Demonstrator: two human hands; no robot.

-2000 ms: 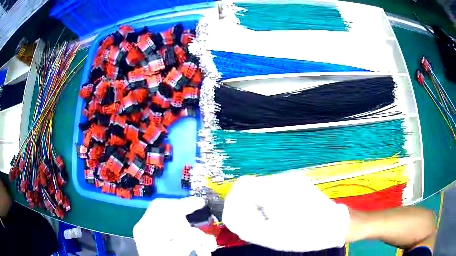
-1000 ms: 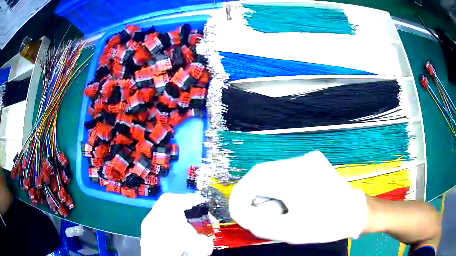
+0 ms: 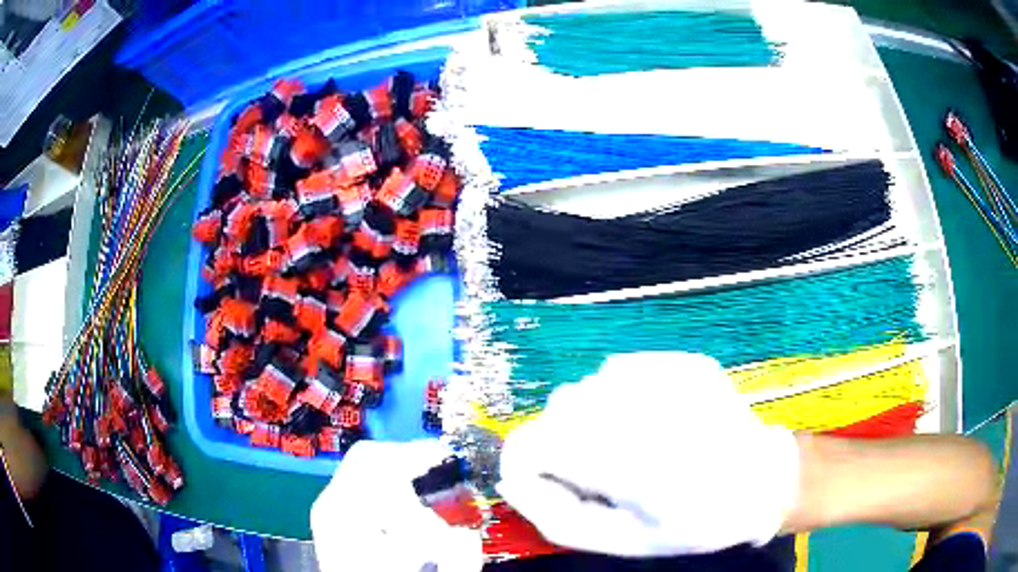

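My left hand (image 3: pixel 393 508), in a white glove at the bottom centre, grips one red-and-black connector housing (image 3: pixel 447 492) that points right. My right hand (image 3: pixel 647 458), also white-gloved, is just right of it over the red wires (image 3: pixel 519 534) and yellow wires (image 3: pixel 832 385). Its fingertips are close to the housing and face away from me, so I cannot tell whether they hold a wire. The blue parts bin (image 3: pixel 422 335) with heaped housings lies beyond my left hand. Silvery crimp terminals (image 3: pixel 474 335) form a ragged edge beside it.
The white wire tray (image 3: pixel 681 101) holds green, blue and black wires (image 3: pixel 692 235) in rows. A bundle of finished harnesses (image 3: pixel 112 335) lies at left, a few more (image 3: pixel 971 168) at right. A blue crate (image 3: pixel 279 39) is at the far edge. Part of another person's arm (image 3: pixel 17 447) shows at left.
My right hand moved away over the green and yellow wires, then back down toward the housing. My left hand keeps its grip on the housing. The view has shifted slightly.
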